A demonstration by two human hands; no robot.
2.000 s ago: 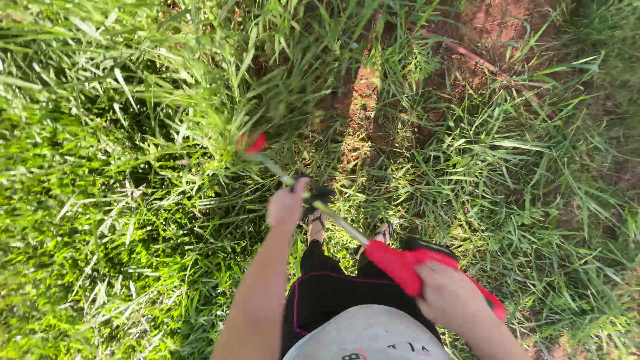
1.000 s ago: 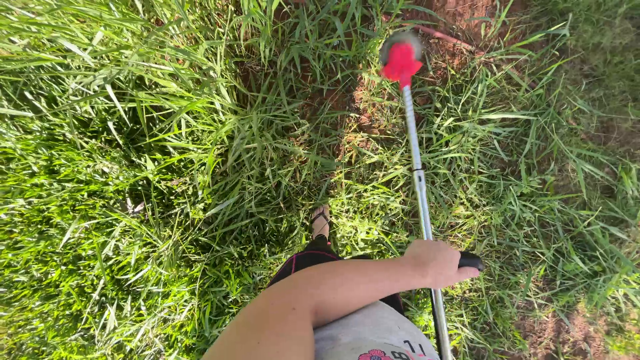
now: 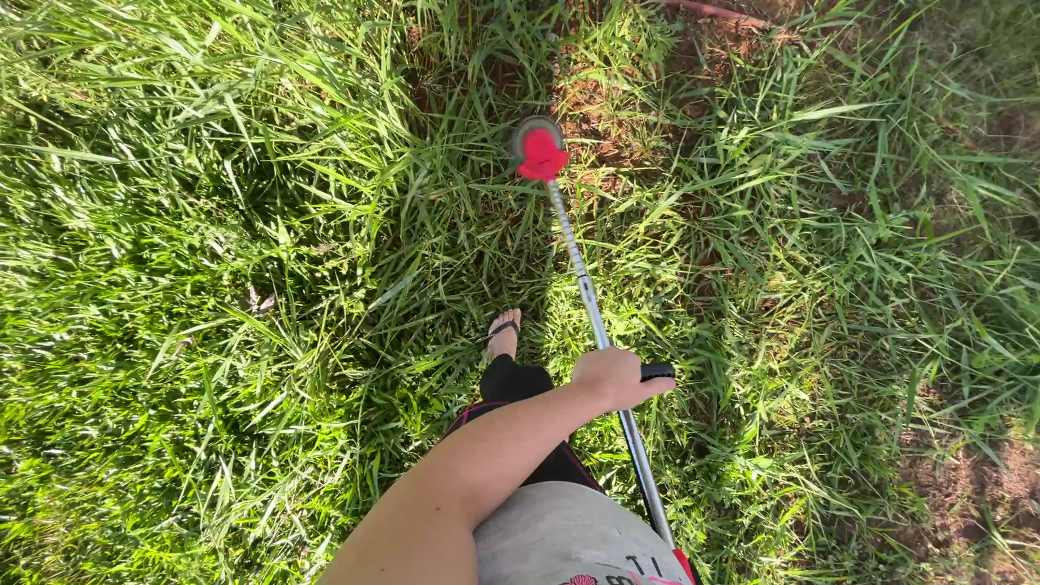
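My left hand (image 3: 619, 379) is closed around the black auxiliary handle (image 3: 657, 371) on the metal shaft of a cordless grass trimmer (image 3: 638, 455). The shaft slants up and slightly left to the red trimmer head (image 3: 541, 154), which has a blurred round rim and is over grass ahead of my foot. Only a bit of the red rear housing (image 3: 684, 562) shows at the bottom edge, beside my grey shirt. My right hand is out of view.
Tall, dense grass (image 3: 203, 244) fills the left side. Shorter grass with bare reddish soil (image 3: 967, 487) is on the right. A reddish hose or pipe (image 3: 723, 12) lies at the top. My sandalled foot (image 3: 504, 327) stands on grass.
The trimmer head swung from the left to the upper right, then back left to the middle. My left hand moved with the shaft. My right hand, seen on the red rear part two seconds ago, has left view.
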